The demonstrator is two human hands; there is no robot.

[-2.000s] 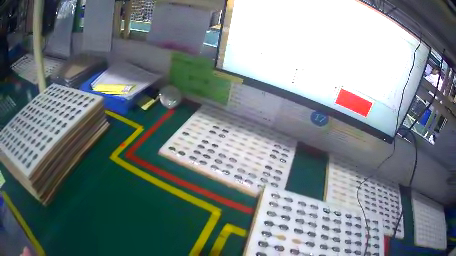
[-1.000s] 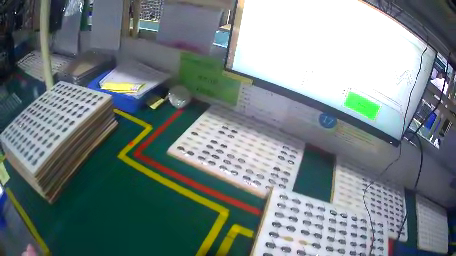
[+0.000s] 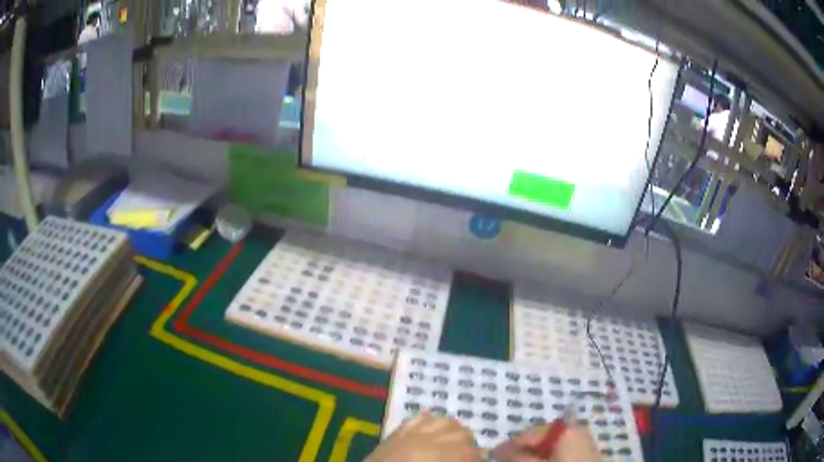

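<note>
The nearest white foam tray (image 3: 403, 363) lies at the lower centre-right, with rows of small dark oval components (image 3: 465, 395). My left hand (image 3: 426, 440) is over its front left part, blurred and cut off by the bottom edge; whether it holds anything cannot be told. My right hand (image 3: 576, 444) is over the front right part, also cut off, with a red test probe (image 3: 547, 436) in its fingers. The probe's contact with a component cannot be made out. The monitor (image 3: 470, 99) shows a green box (image 3: 542, 189).
A thick tray stack (image 3: 63, 293) stands at left, with a blue bin (image 3: 149, 239) of papers behind. More trays (image 3: 339, 302) lie behind and to the right (image 3: 734, 368). Thin wires (image 3: 677, 271) hang at right. A small round silvery object (image 3: 233, 222) sits beside the bin.
The view has swung right. Both hands now show over the nearest tray, with the red probe in my right. The screen box went from red to green between the two earlier frames and is still green.
</note>
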